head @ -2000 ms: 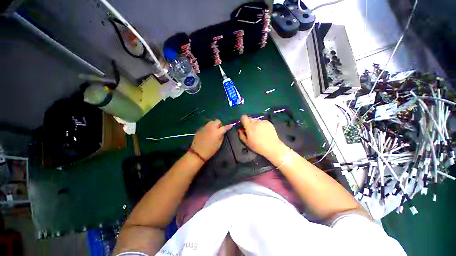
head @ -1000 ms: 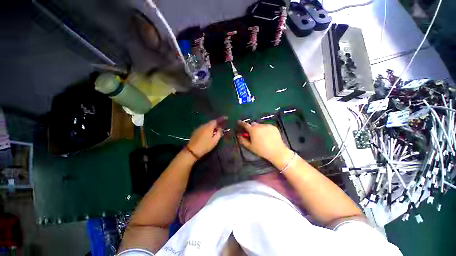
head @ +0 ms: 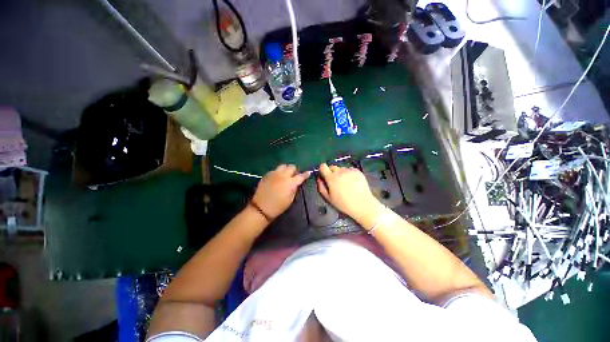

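Black housings lie side by side along the front of the green mat, such as this one (head: 322,208) below my right hand. Short white strips (head: 401,150) show at the upper ends of the right ones. A long thin white strip (head: 237,173) runs from the left to my left hand (head: 275,190). A light bit of it shows between my fingertips. My left fingers pinch it by a housing's upper end. My right hand (head: 346,190) is bent over the same end, fingertips close to the left ones; its grip is hidden.
A blue-white glue tube (head: 342,117) lies behind the hands. Bottles (head: 283,83) stand back left, beside a carton of black parts (head: 177,150). Red-and-white bundles (head: 330,57) are at the back. A parts tray (head: 501,90) and a wire pile (head: 548,214) are at right.
The view has shifted, so the bench things sit further right. My fingertips have come closer together at the housing's upper end. Red seen at my fingertips earlier no longer shows.
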